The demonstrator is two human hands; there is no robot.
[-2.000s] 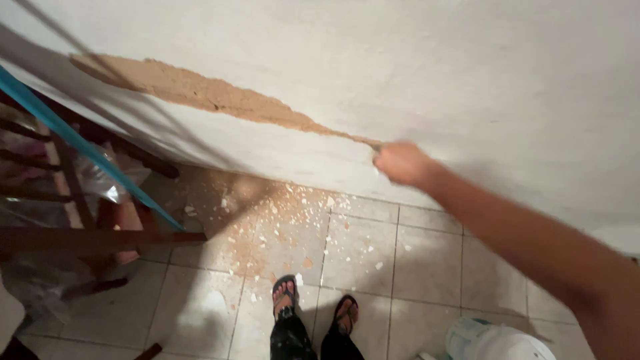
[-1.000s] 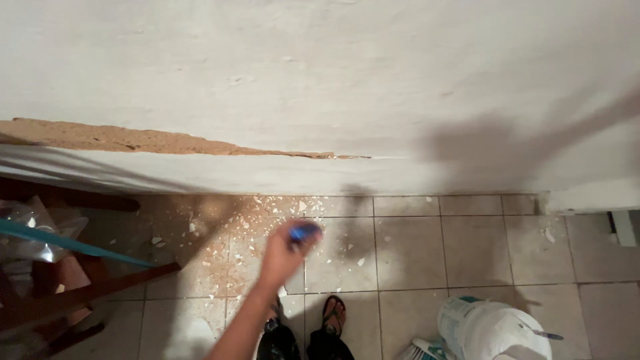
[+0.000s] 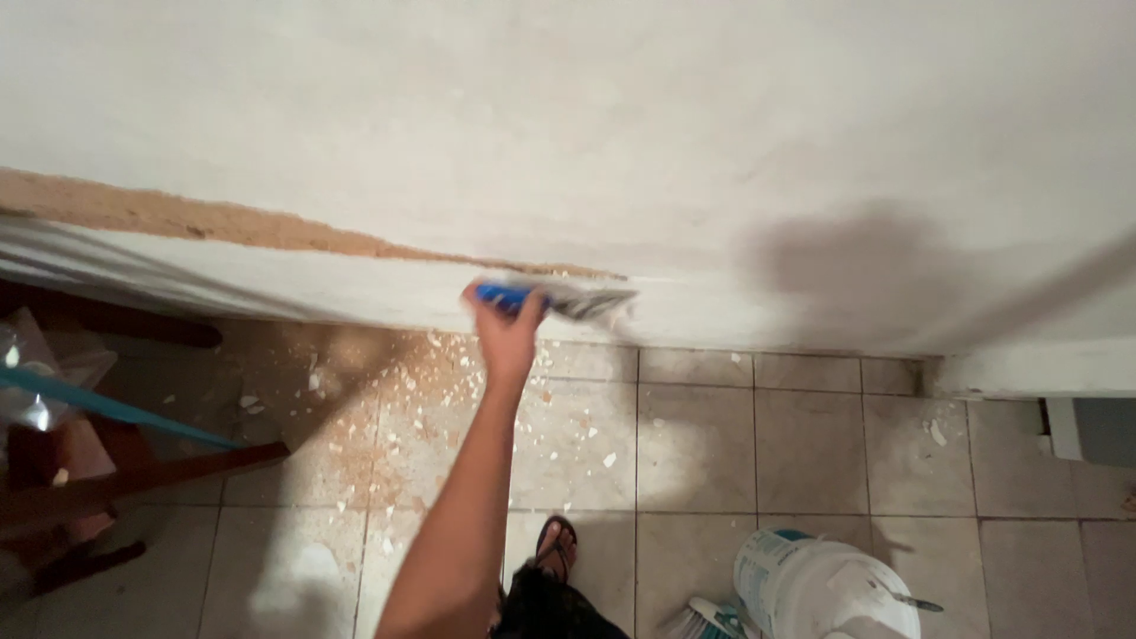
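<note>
My left hand (image 3: 506,324) reaches up from the bottom and grips the blue handle of a scraper (image 3: 586,302). Its grey blade points right and is blurred by motion, just below the right end of a long gouge (image 3: 266,226) in the white plastered wall (image 3: 568,133). Brown, rough material shows inside the gouge, which narrows toward the right. Whether the blade touches the wall is unclear. My right hand is out of view.
Plaster chips (image 3: 417,399) and brown dust lie on the tiled floor (image 3: 692,444). A white bucket (image 3: 799,577) with a tool on top stands at lower right, beside a brush (image 3: 710,617). Wooden furniture (image 3: 151,484) and plastic bags (image 3: 44,364) are at left. My sandaled foot (image 3: 556,546) is below.
Two seconds ago an arm from the right worked at the gouge's right end. My left hand has since come in with the blue handle and moved up from over the floor to the wall.
</note>
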